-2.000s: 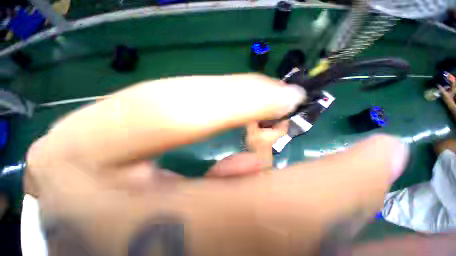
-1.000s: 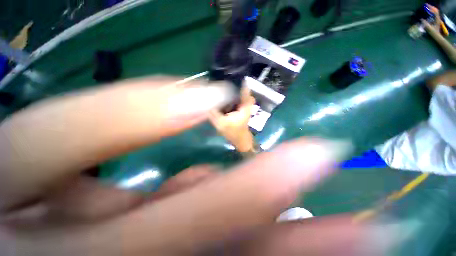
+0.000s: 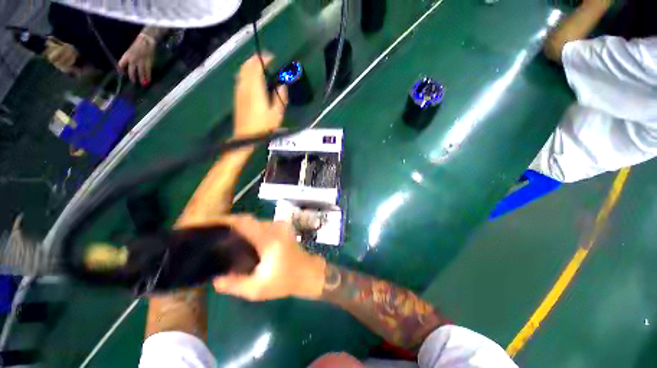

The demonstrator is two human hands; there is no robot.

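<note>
My right hand [image 3: 270, 262] is shut on a blurred black electric screwdriver [image 3: 202, 257], with a cable looping from its yellowish end at left. The driver lies across my left forearm in view; its bit is hidden. My left hand [image 3: 253, 100] reaches forward beside a black cylindrical unit with a blue-lit end [image 3: 290, 73]; whether it grips the unit is unclear. The white screw feeder [image 3: 301, 192], with a dark open middle, stands just beyond my right hand.
Another blue-lit unit [image 3: 426, 93] stands on the green belt to the right. A dark cylinder [image 3: 337, 63] stands near the left hand's unit. Another person's hands [image 3: 137, 59] are beyond the belt edge, near a blue part. A person's white sleeve [image 3: 605, 108] is at right.
The large blurred hand close to the camera is gone. My left hand now shows stretched out by a lit unit. The driver has moved from the feeder toward the lower left. The view has turned.
</note>
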